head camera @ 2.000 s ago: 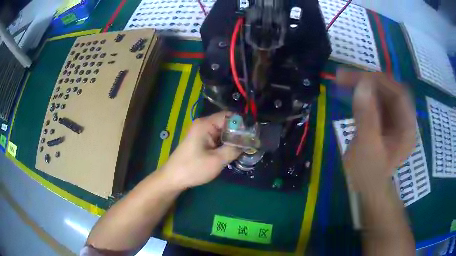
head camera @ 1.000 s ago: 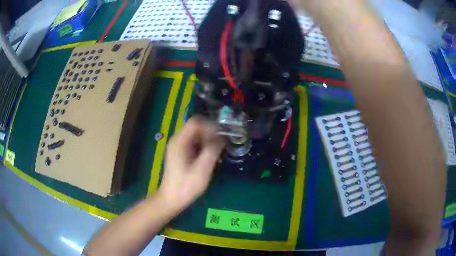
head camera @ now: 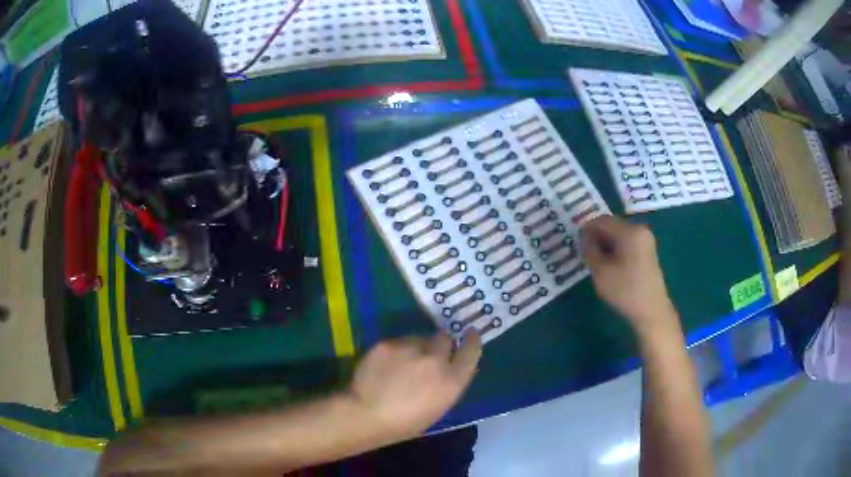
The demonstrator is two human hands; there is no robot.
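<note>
The white parts tray (head camera: 417, 200) lies tilted on the green mat, with columns of dark dumbbell-shaped parts on it. My left hand (head camera: 415, 373) is at the tray's near left corner, with the fingertips at the last part of a column; whether they grip a part or the tray edge cannot be told. My right hand (head camera: 620, 261) is at the tray's right edge, fingers curled and blurred; what it holds cannot be told. The black test fixture (head camera: 168, 140) stands at the left with its red handle (head camera: 82, 224) low at its left side.
The cardboard box (head camera: 33, 279) is at the far left edge. A second parts tray (head camera: 653, 140) lies to the right. Rear trays (head camera: 322, 33) lie behind. Stacked cardboard (head camera: 788, 182) stands at the far right, beside part of another person's sleeve (head camera: 830, 340).
The view has turned to the right. My left hand has left the fixture for the tray's near corner. My right hand has come down to the tray's right edge. The red handle now shows at the fixture's left.
</note>
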